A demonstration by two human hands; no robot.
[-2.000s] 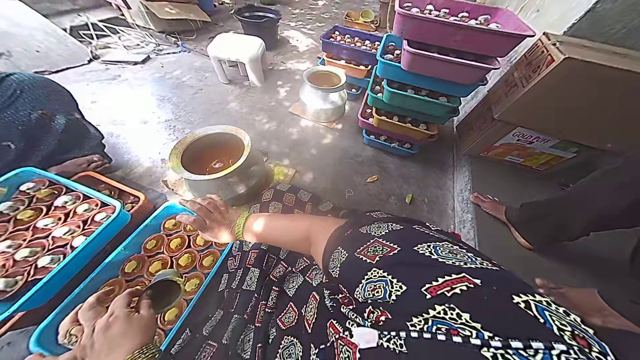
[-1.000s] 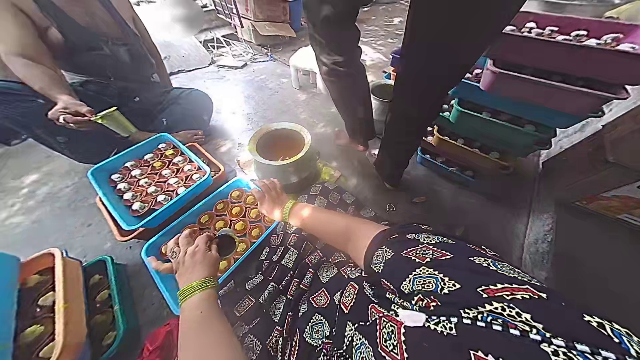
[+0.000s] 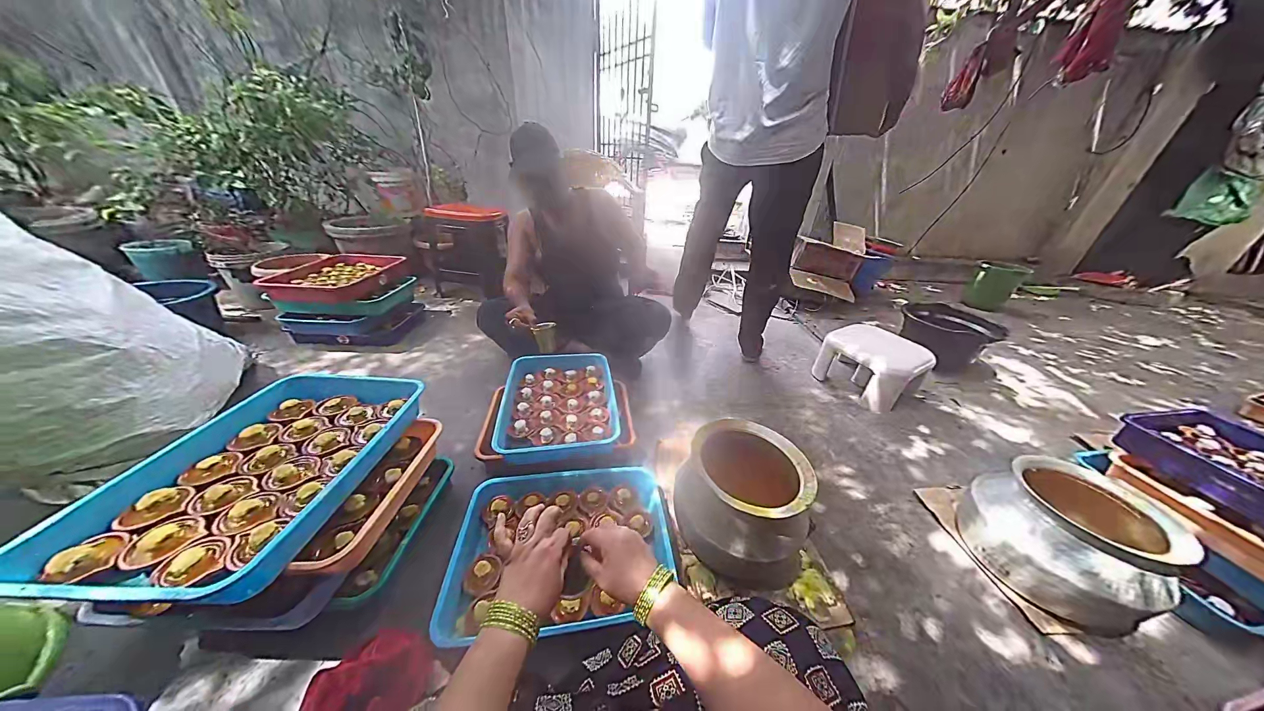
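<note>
Both my hands are over a blue plastic tray [image 3: 664, 513] filled with rows of small clay cups [image 3: 482, 575] holding something yellowish. My left hand [image 3: 534, 558] lies with spread fingers over the cups; a dark cup-like thing shows partly between the hands, and whether I hold it is unclear. My right hand [image 3: 614, 561] has its fingertips bent down at the cups, their grip hidden. Just right of the tray stands a metal pot [image 3: 741, 543] of brownish liquid. Beyond it, another blue tray [image 3: 565, 454] holds clay cups with white tops.
Stacked trays of filled cups stand at left, under a blue tray [image 3: 395, 390]. A second metal pot [image 3: 1066, 573] and a white plastic stool [image 3: 877, 357] are at right. A seated person [image 3: 578, 247] holds a small cup [image 3: 543, 337]; another person [image 3: 760, 178] stands behind.
The view has swung up and outward. My hands remain over the blue tray and are now closer together. The standing person, beside the pot a second ago, is now farther back.
</note>
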